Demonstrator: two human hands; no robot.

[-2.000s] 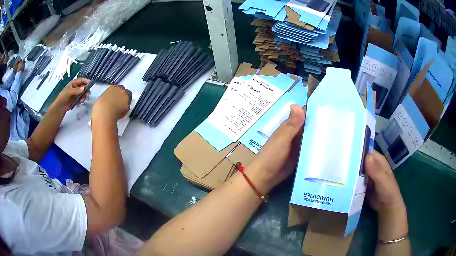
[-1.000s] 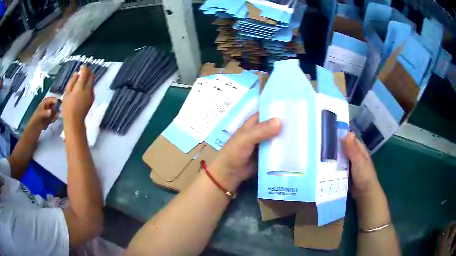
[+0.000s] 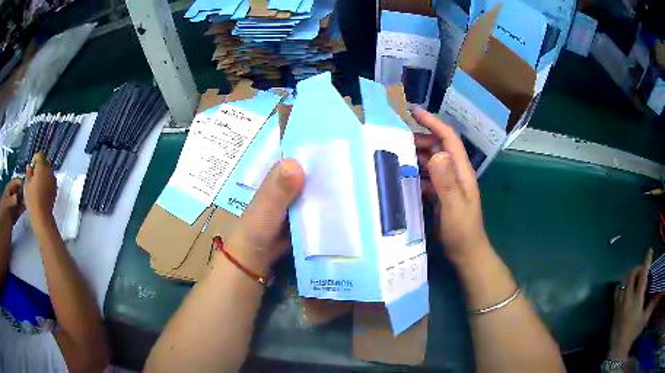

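Observation:
An opened box (image 3: 332,197), light blue and white with a dark cylinder picture, is held upright in front of me. Its blue end flaps stand up at the top, and blue and brown flaps hang at the bottom. My left hand (image 3: 266,211) holds its left side, thumb on the blue panel. My right hand (image 3: 456,193) is at its right side, fingers raised and partly hidden behind the box; whether it touches the box is unclear. A stack of flat boxes (image 3: 211,164) lies on the bench left of it, white text panel up.
A pale post (image 3: 162,62) stands behind the flat boxes, with a tall pile of blanks (image 3: 281,36) beyond. Open boxes (image 3: 485,95) stand at the back right. Dark strips (image 3: 109,178) lie on a white surface at left. A neighbour's arms are at left; another person's hand is at far right.
The view has swung right, so the bench things appear further left. The box has turned to show more of its cylinder-picture side. My right hand's fingers have risen along its right side.

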